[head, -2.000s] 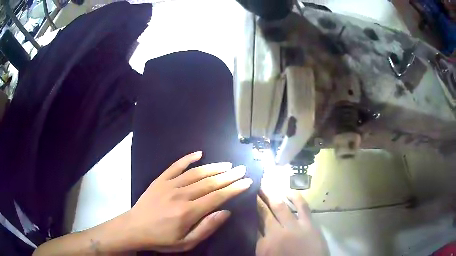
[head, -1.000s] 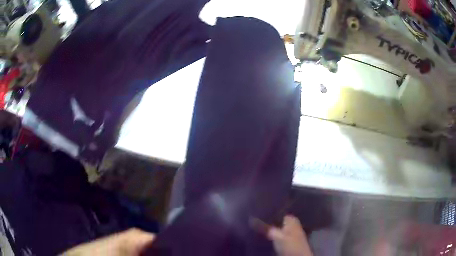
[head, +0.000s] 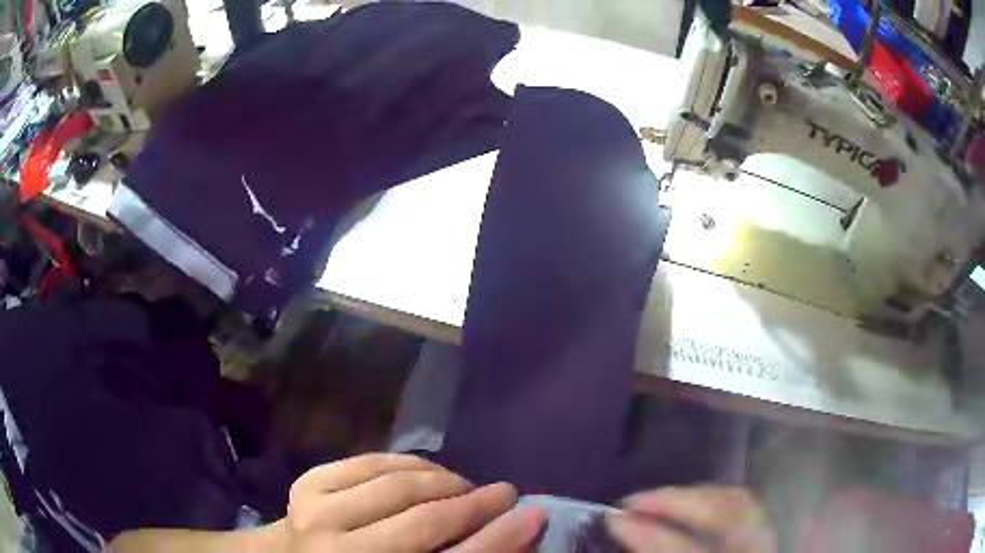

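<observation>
A long dark navy-purple cloth panel [head: 562, 259] with a rounded top end lies on the white table, its right edge beside the needle area of the sewing machine [head: 799, 151]. It hangs over the front table edge. My left hand [head: 405, 508] and my right hand [head: 691, 518] hold its lower end at the bottom of the picture, where a grey-white piece [head: 567, 524] shows between them. The right hand is blurred and both are partly cut off by the lower edge.
A wide pile of dark panels [head: 324, 108] with a white band lies at the table's left. A dark garment heap [head: 119, 410] is at lower left. Another machine [head: 124, 54] stands at far left. Blue and red items [head: 902, 76] are behind the machine at upper right.
Both hands have moved from beside the needle down to the panel's lower end, now gripping it by a grey-white piece. The view has pulled back, showing more of the table and machine.
</observation>
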